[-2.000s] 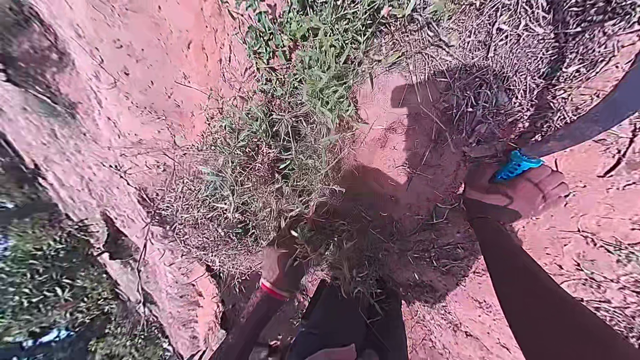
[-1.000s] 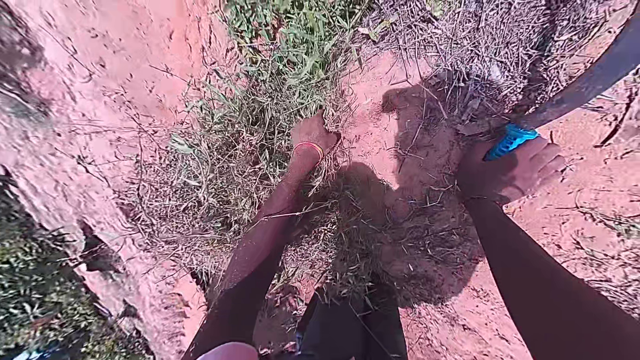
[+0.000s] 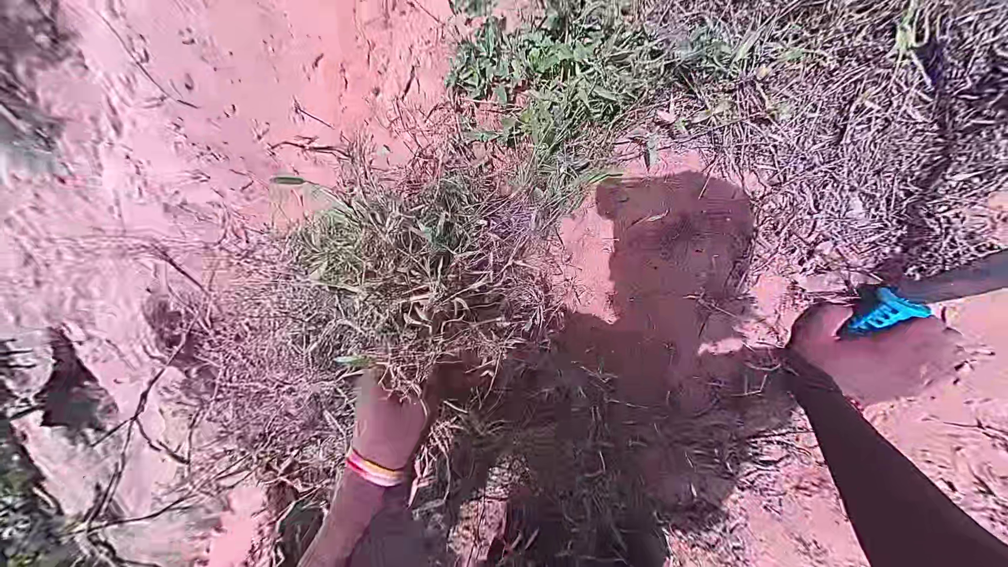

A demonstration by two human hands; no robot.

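My left hand [image 3: 391,417], with a red and yellow band at the wrist, is at the lower edge of a bundle of cut grass [image 3: 425,276]. Grass hides its fingers, which appear closed around the stems. On the right, my right hand [image 3: 827,335] rests low over the reddish soil, closed on the blue handle [image 3: 888,311] of a curved-bladed tool, likely a sickle. The tool's blade [image 3: 965,279] reaches toward the right edge of the view.
Green leafy weeds [image 3: 543,67] grow beyond the bundle. Dry straw [image 3: 850,150] covers the ground at upper right. Thin bare twigs [image 3: 142,402] lie at lower left on uneven, eroded soil [image 3: 236,94]. My shadow falls between my hands.
My left hand, which a second ago reached forward onto the grass, is now back nearer my body, with a grass bundle above it. My right hand keeps the blue handle.
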